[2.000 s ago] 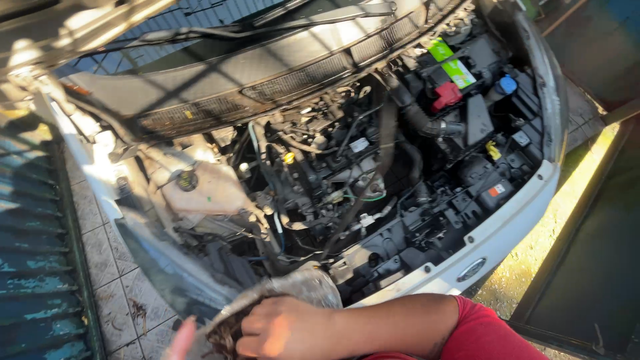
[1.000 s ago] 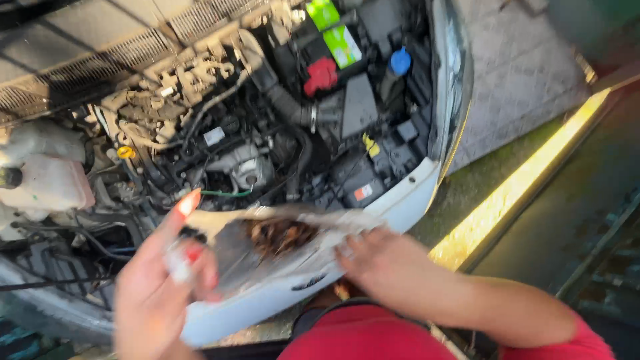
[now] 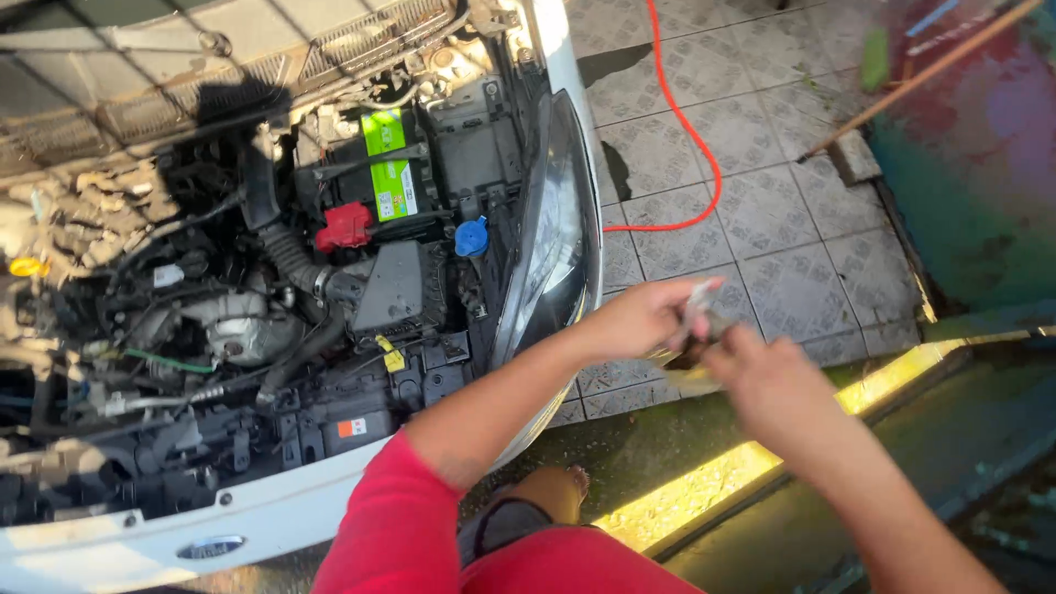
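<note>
Beside the car's headlight (image 3: 549, 231), both my hands are on a clear plastic bag (image 3: 697, 330) with brown matter, seemingly dry leaves, inside. My left hand (image 3: 648, 322) grips the bag's bunched upper part, and white plastic shows between its fingers. My right hand (image 3: 759, 367), blurred, closes on the bag's other side. Left of my arms lies the engine bay, with a car battery (image 3: 392, 165) bearing a green label, a red terminal cover (image 3: 345, 227), a blue reservoir cap (image 3: 472, 237) and a black air filter housing (image 3: 392, 285).
The car's white front edge (image 3: 280, 507) runs along the lower left. A red hose (image 3: 701, 157) curves over grey floor tiles (image 3: 792, 289). At the upper right a wooden stick (image 3: 916, 82) slants down to the tiles. A dark green metal panel (image 3: 973, 214) stands at right.
The view has swung right. One second ago the bag was spread wide over the car's front edge; now it is bunched between my hands, which are closer together beside the headlight.
</note>
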